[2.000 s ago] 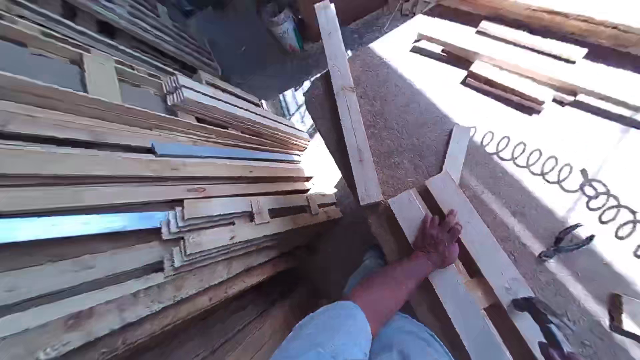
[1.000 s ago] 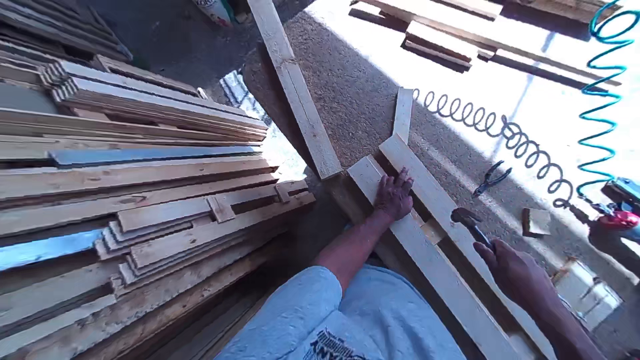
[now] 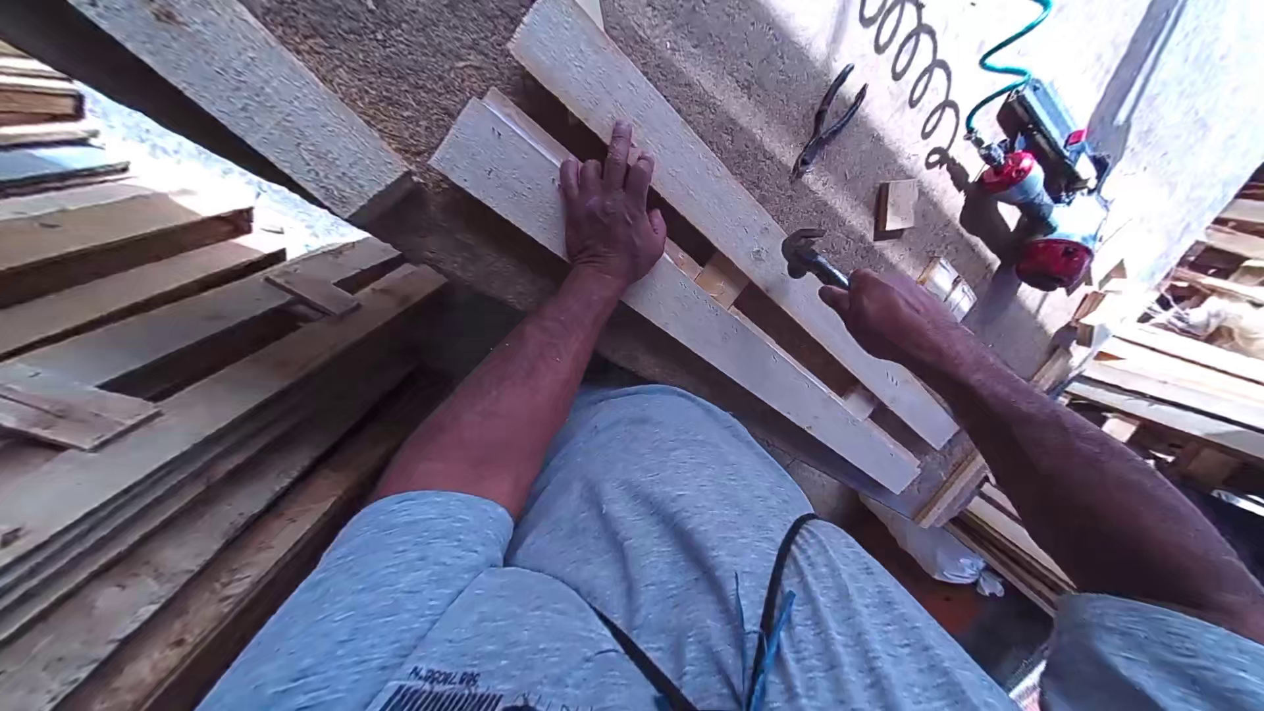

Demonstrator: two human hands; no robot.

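My left hand [image 3: 612, 222] lies flat, fingers spread, on the nearer of two long wooden boards [image 3: 681, 301]; a fingertip reaches the edge of the farther board [image 3: 731, 212]. Between the boards show a gap and short wood blocks [image 3: 723, 279]. My right hand [image 3: 894, 316] grips a claw hammer [image 3: 812, 259], its head over the farther board's outer edge. Beyond the boards, a pair of pliers or nippers [image 3: 828, 123] and a small wood block [image 3: 898, 205] rest on the worktable. A red and black nail gun [image 3: 1052, 188] lies at the right, joined to a teal coiled hose [image 3: 1002, 71].
Another wide board [image 3: 257, 109] crosses the worktable [image 3: 711, 99] at upper left. Stacked lumber [image 3: 227, 385] fills the left side. A dark coiled hose [image 3: 913, 74] lies at the top. More wood pieces [image 3: 1175, 385] are stacked at the far right.
The hammer, lying on the boards two seconds ago, was picked up by my right hand. My left hand stays on the nearer board. The view has shifted.
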